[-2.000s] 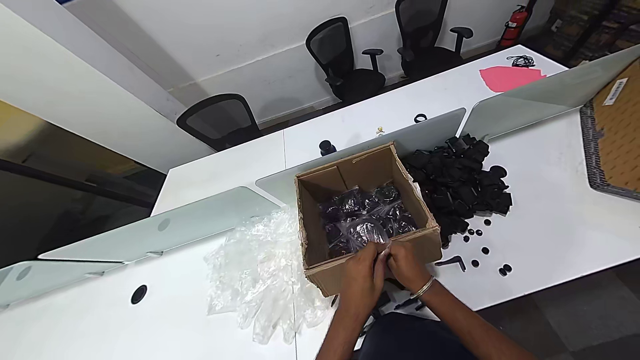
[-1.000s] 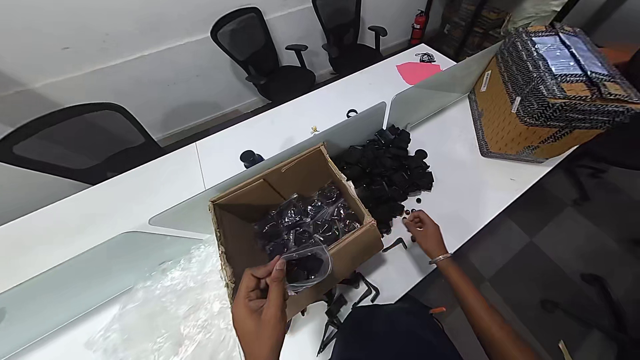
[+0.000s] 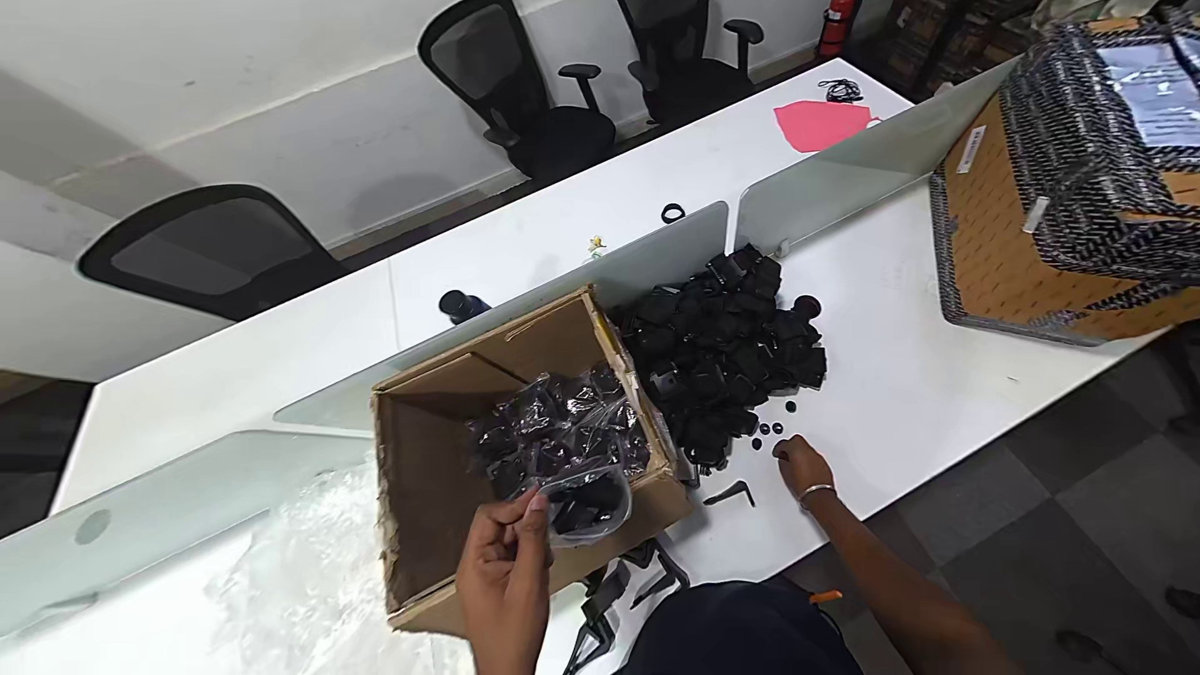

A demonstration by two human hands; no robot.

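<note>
My left hand (image 3: 514, 553) pinches the rim of a small clear plastic bag (image 3: 589, 506) with black parts inside, over the near edge of an open cardboard box (image 3: 422, 487). Several clear bags of dark parts (image 3: 553, 422) lie in that box. On the white table, my right hand (image 3: 802, 467) has its fingertips down beside several small black round pieces (image 3: 764, 429); whether it grips one is hidden. Just beyond them lies a pile of black parts (image 3: 722, 347). A black angled bracket (image 3: 731, 493) lies between the box and my right hand, with more black brackets (image 3: 609, 591) near my body.
Crumpled clear plastic bags (image 3: 309, 572) cover the table left of the box. Low glass partitions (image 3: 844, 169) run behind the work. A large taped carton (image 3: 1022, 225) stands at the right. Beyond the partitions are a dark bottle (image 3: 461, 306), a black ring (image 3: 672, 213) and pink material (image 3: 821, 124).
Both hands were together at the box's near edge two seconds ago. My right hand has since moved right to the small round pieces, while my left hand holds the bag. The view has shifted.
</note>
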